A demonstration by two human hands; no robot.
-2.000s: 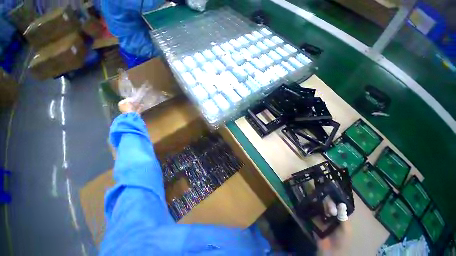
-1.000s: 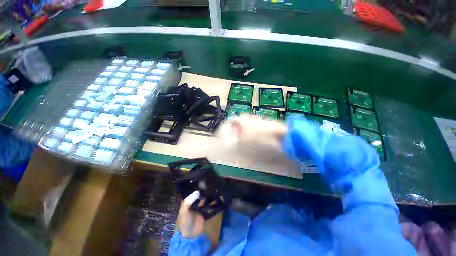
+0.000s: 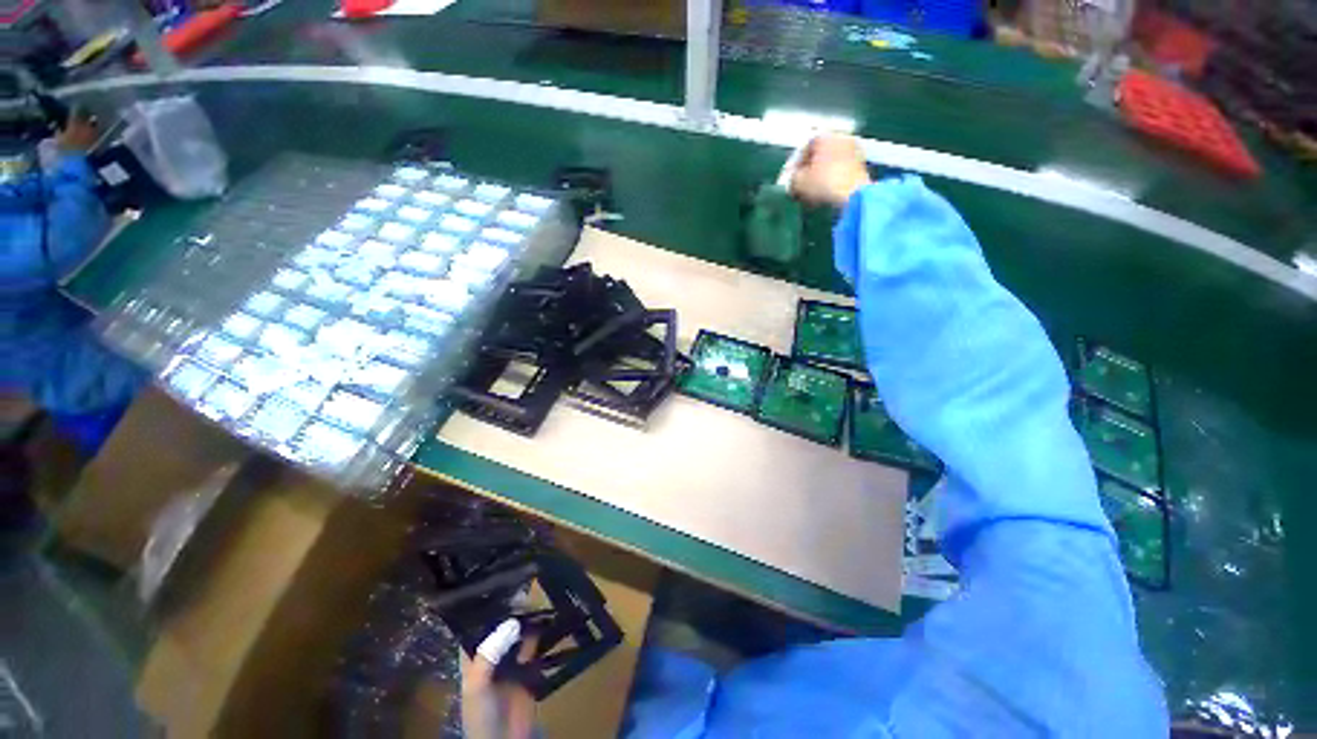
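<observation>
My left hand (image 3: 498,679), with a white finger cot, holds several black plastic frames (image 3: 556,621) in front of the bench, above the open carton. My right hand (image 3: 829,171) is stretched to the back of the bench. It grips a green circuit board (image 3: 773,224) near its upper edge; the board is blurred. More green boards in black housings (image 3: 803,397) lie on the beige board (image 3: 636,469), some partly hidden by my right sleeve. A pile of black frames (image 3: 578,339) lies at its left end.
A clear blister tray (image 3: 361,311) of white-blue pieces lies left of the frames. An open carton (image 3: 275,578) stands below the bench edge. Clear film (image 3: 1228,477) and a column of boards (image 3: 1124,448) lie right. Another person's blue sleeve (image 3: 58,217) shows far left.
My right hand has moved from over the beige board to the bench's back, now with a circuit board. My left hand has lowered slightly with the frames. The discarded-bag hand seen earlier is no longer over the cartons.
</observation>
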